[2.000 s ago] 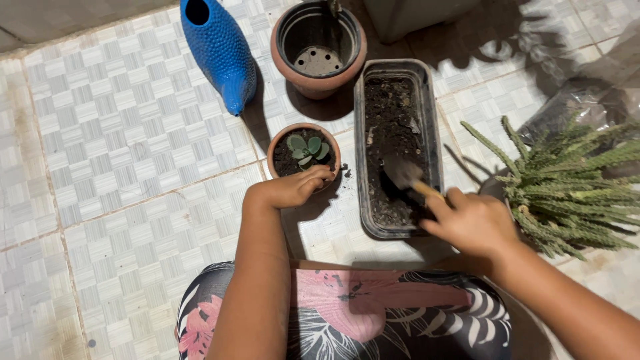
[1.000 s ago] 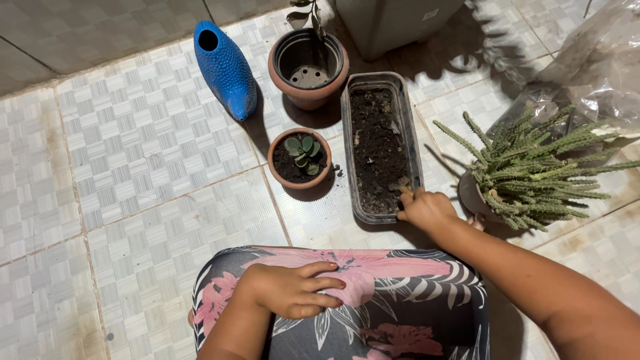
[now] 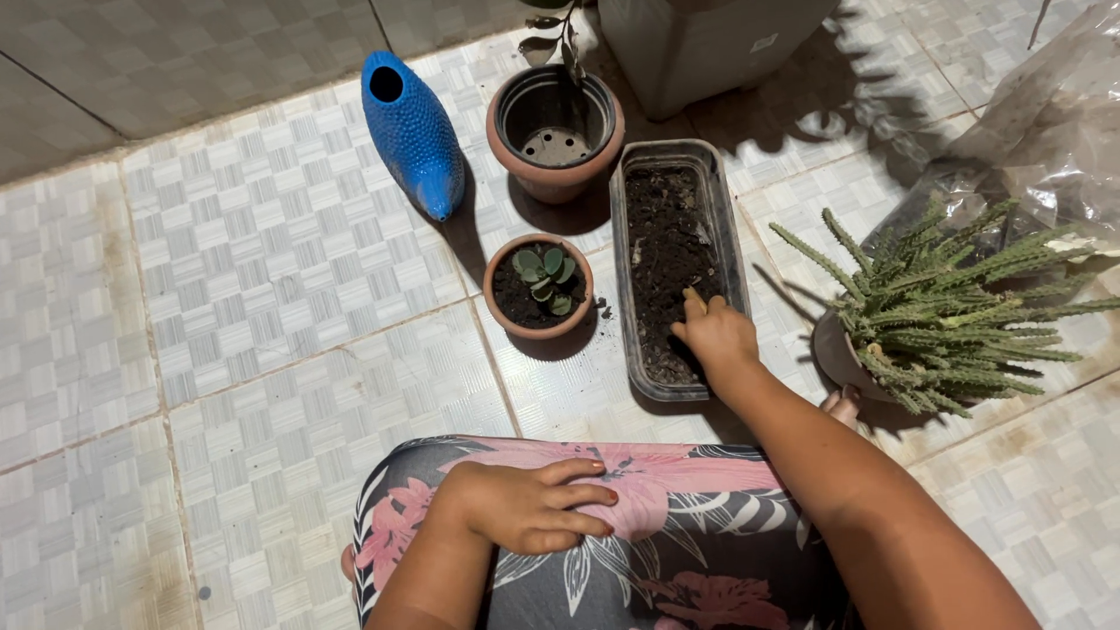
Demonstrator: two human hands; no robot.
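Note:
My right hand is at the lower right of a long black plastic planter of dark soil, its fingers closed around the wooden handle of a small trowel. The trowel's blade is hidden. My left hand rests on my floral-clad lap, fingers slightly spread, holding nothing. Left of the planter stands a small terracotta-coloured pot with a green succulent in soil. Behind it is a larger pot with a black inner pot showing drainage holes.
A blue textured watering can stands at the back left. A spiky green succulent in a pot is at the right, beside a clear plastic bag. A large grey container stands behind the planter; soil crumbs lie near the small pot.
My left hand has moved from the small pot's rim to my lap. The trowel blade, visible over the soil two seconds ago, is now out of sight.

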